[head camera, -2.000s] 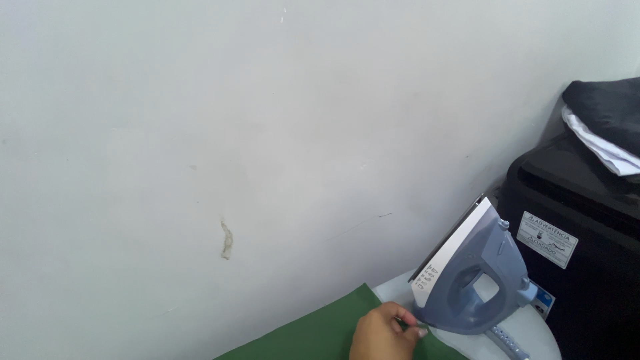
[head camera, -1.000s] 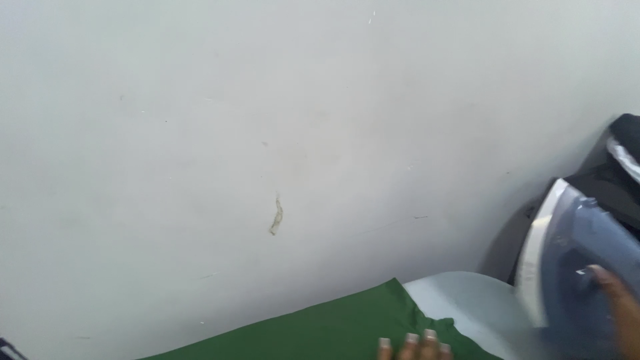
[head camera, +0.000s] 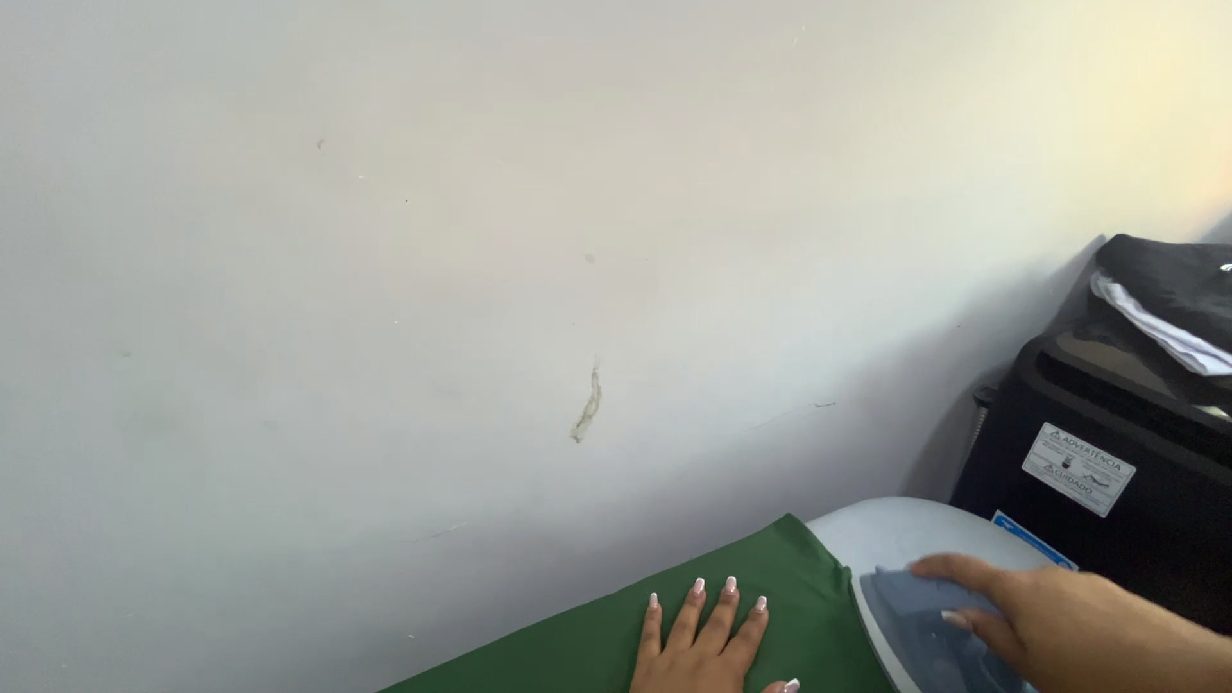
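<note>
A green cloth (head camera: 577, 640) lies over the pale end of an ironing board (head camera: 895, 529) at the bottom of the view. Flat on the cloth rests my left hand (head camera: 698, 645), fingers spread and holding nothing. My right hand (head camera: 1039, 616) grips the blue-grey clothes iron (head camera: 924, 616), which lies low at the cloth's right edge, its pale soleplate rim along that edge. The iron's rear and handle are partly hidden by the hand and the frame's lower edge.
A wall (head camera: 481, 241) with a chipped mark rises directly behind the board. To the right stands a black appliance (head camera: 1088, 404) bearing a warning label, with folded dark and white fabric (head camera: 1165, 289) on top.
The iron, upright on the board's end two seconds ago, was taken up by my right hand and brought down to the cloth's edge. My left hand let go of the cloth's edge and spread flat.
</note>
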